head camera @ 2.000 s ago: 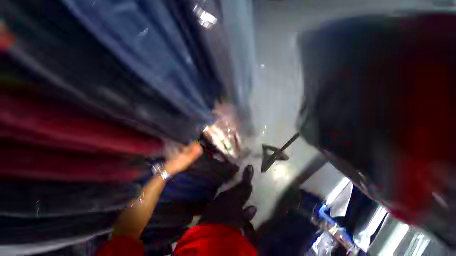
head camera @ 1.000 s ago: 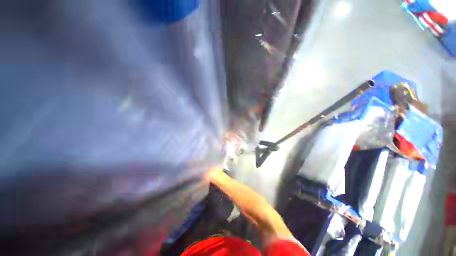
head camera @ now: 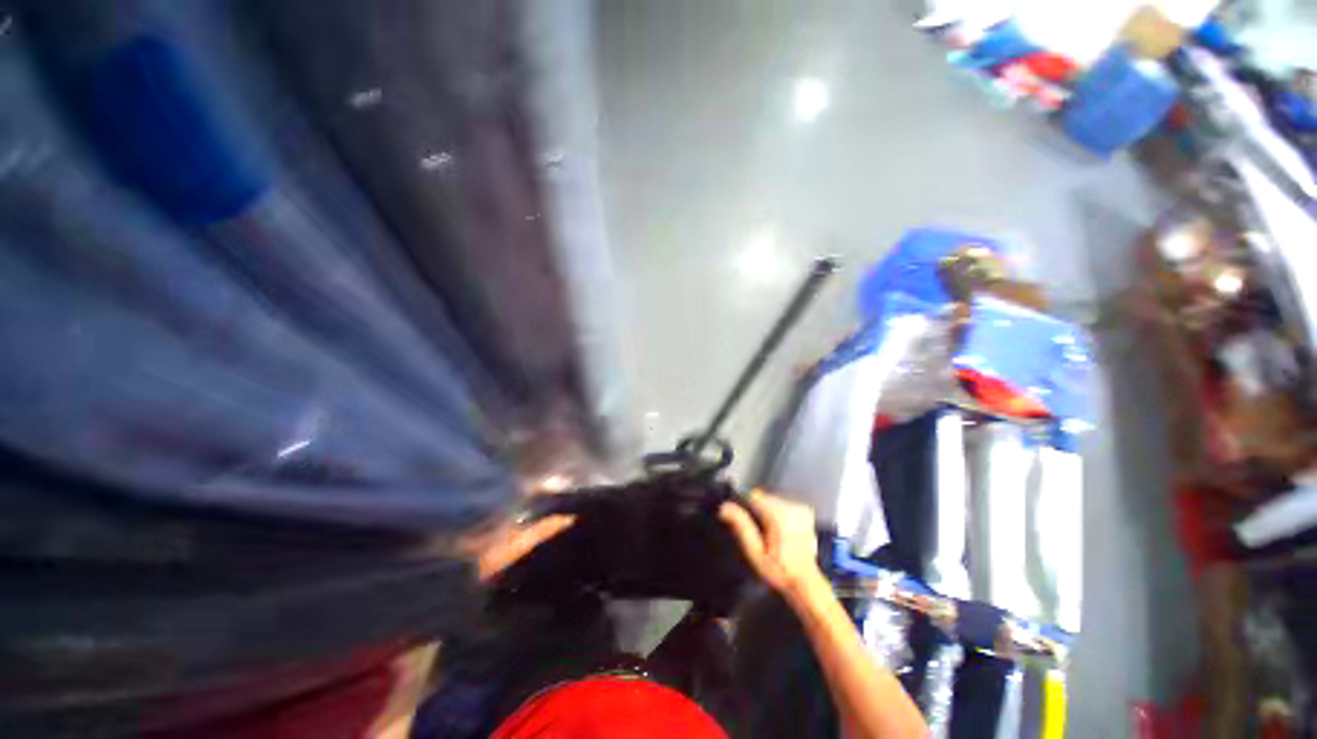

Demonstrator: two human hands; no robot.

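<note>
A dark garment [head camera: 650,541] is spread between my hands, just below a dark metal pole [head camera: 768,347] with a looped end piece. My left hand [head camera: 527,543] is bare and blurred, at the garment's upper left edge beside the bagged row; its fingers hold the cloth. My right hand [head camera: 777,537] is bare and grips the garment's right edge. Bagged garments [head camera: 289,332] in shiny clear film fill the left side, navy, grey and maroon, with a blue band on one. Their hooks bunch near my left hand and are blurred.
A blue-edged compartment cart [head camera: 881,578] stands at right with white, silver and navy strips. A blue packet [head camera: 1023,347], a red item and a brown heap [head camera: 975,270] lie on its far end. Blue and red bundles [head camera: 1119,101] are at top right. A yellow strip [head camera: 1053,703] shows at lower right.
My right hand has moved from the bagged row to the dark garment's right edge. My left hand now shows at its left edge. The garment is spread wider, and the view has shifted right.
</note>
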